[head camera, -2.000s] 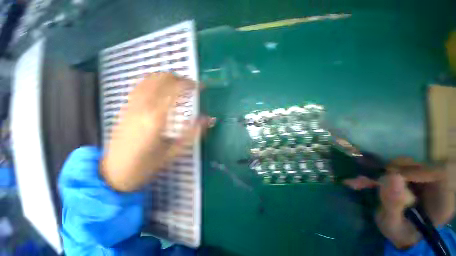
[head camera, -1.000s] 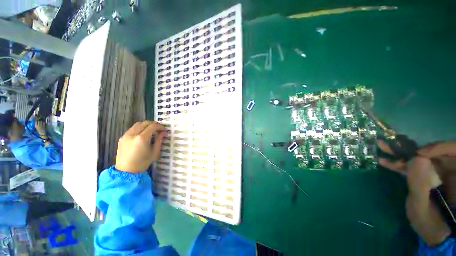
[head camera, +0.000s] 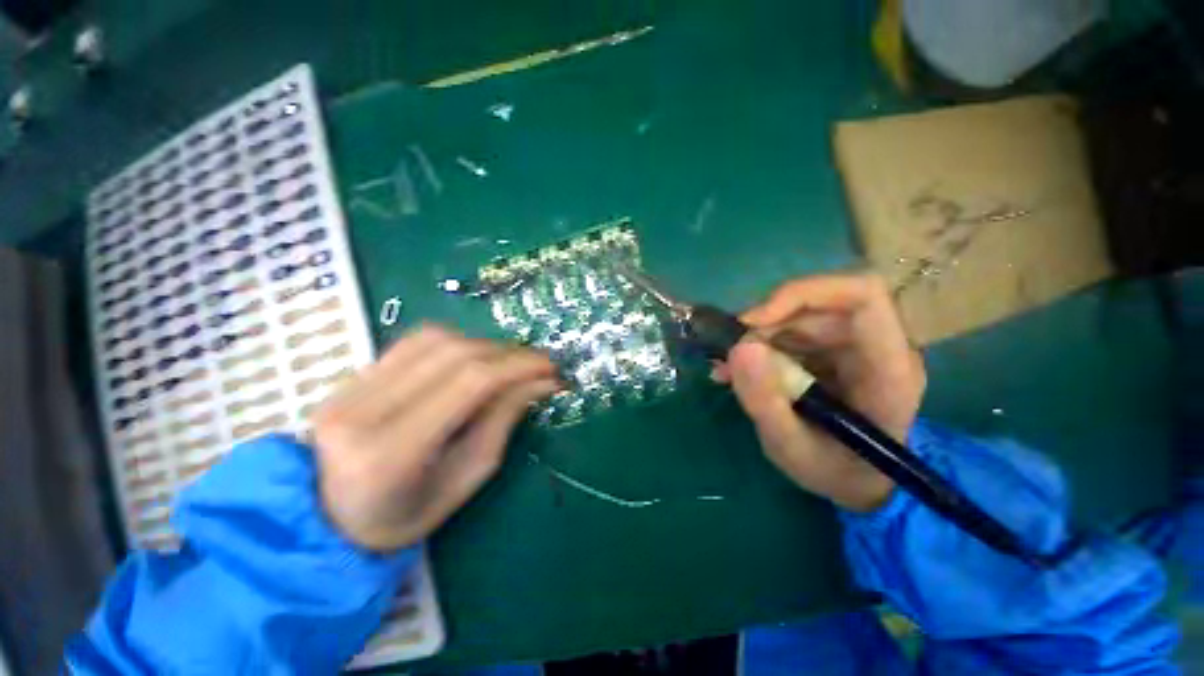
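The green circuit board panel point(head camera: 581, 317) lies on the mat, its lower left part hidden by my left hand. My left hand point(head camera: 429, 429) is over that edge, thumb and fingertips pinched together; whether they hold a small part is unclear. My right hand point(head camera: 832, 383) grips the black soldering iron point(head camera: 898, 475), whose metal tip is at the panel's upper right part. A small white-outlined component point(head camera: 390, 310) lies left of the panel. Another small piece point(head camera: 452, 285) sticks out at its upper left edge.
The white component tray point(head camera: 346, 284) is at the left, partly under my left sleeve. A tan pad point(head camera: 977, 165) with solder scraps lies upper right, below a tape roll point(head camera: 997, 33). A thin solder wire point(head camera: 594, 491) and clear offcuts point(head camera: 396, 185) lie on the green mat.
My left hand has moved right from the tray to the panel's lower left edge. The view has shifted right, bringing the tan pad in. My right hand still holds the iron at the panel.
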